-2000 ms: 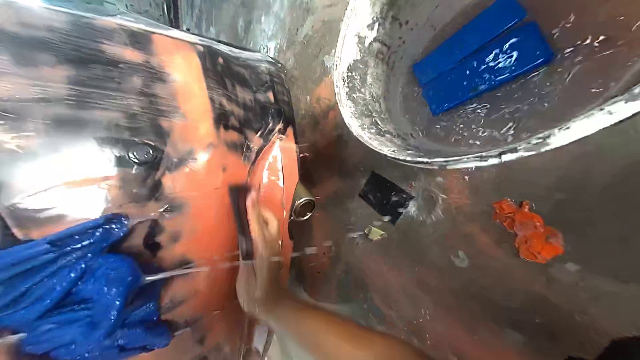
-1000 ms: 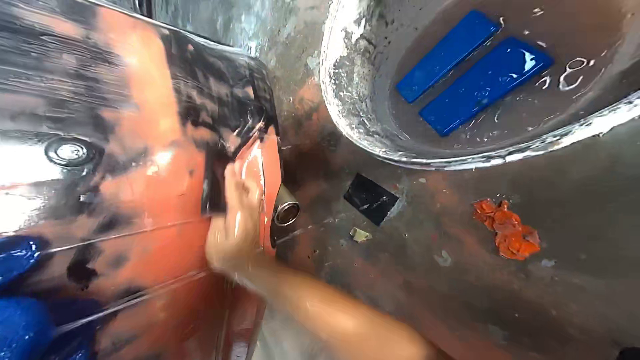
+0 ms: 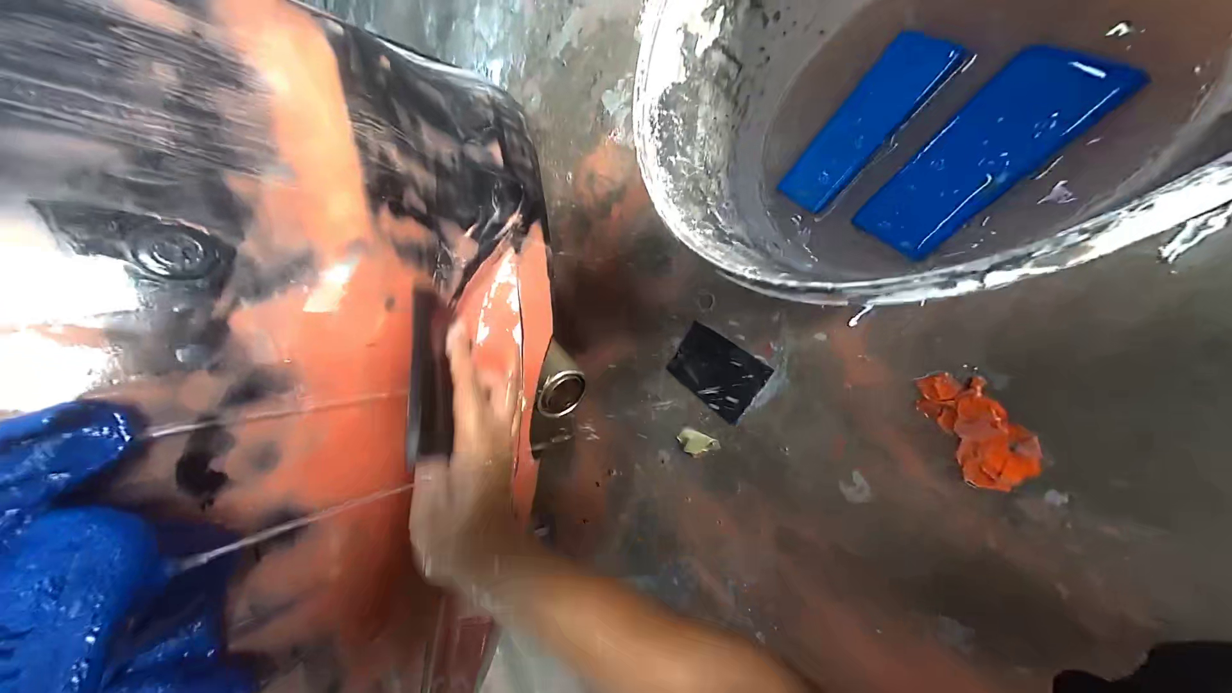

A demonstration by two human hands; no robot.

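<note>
My right hand [image 3: 464, 472], blurred, lies along the corner of a wet, patchy orange and black car bumper [image 3: 327, 385], beside a dark narrow strip or slot [image 3: 430, 375]. Anything under the palm is hidden. An exhaust tip [image 3: 561, 393] shows just right of my fingers. At the left edge is a bunched, wet blue cloth or glove [image 3: 82, 577], with thin streams of water running from it over the bumper. My left hand cannot be made out. A round sensor or fitting [image 3: 173, 252] sits in the bumper above the blue material.
A worn, white-rimmed tub [image 3: 828, 289] at the upper right holds water and two flat blue blocks [image 3: 871, 120]. On the wet floor [image 3: 770, 539] lie a black rectangular sheet [image 3: 720, 372], a small pale scrap [image 3: 697, 442] and an orange clump [image 3: 984, 431]. A dark object [image 3: 1155, 669] edges in at lower right.
The two blue blocks in the tub, touching two seconds ago, now lie apart. My right hand has stayed at the bumper corner with small shifts. Water streams show more clearly than two seconds ago.
</note>
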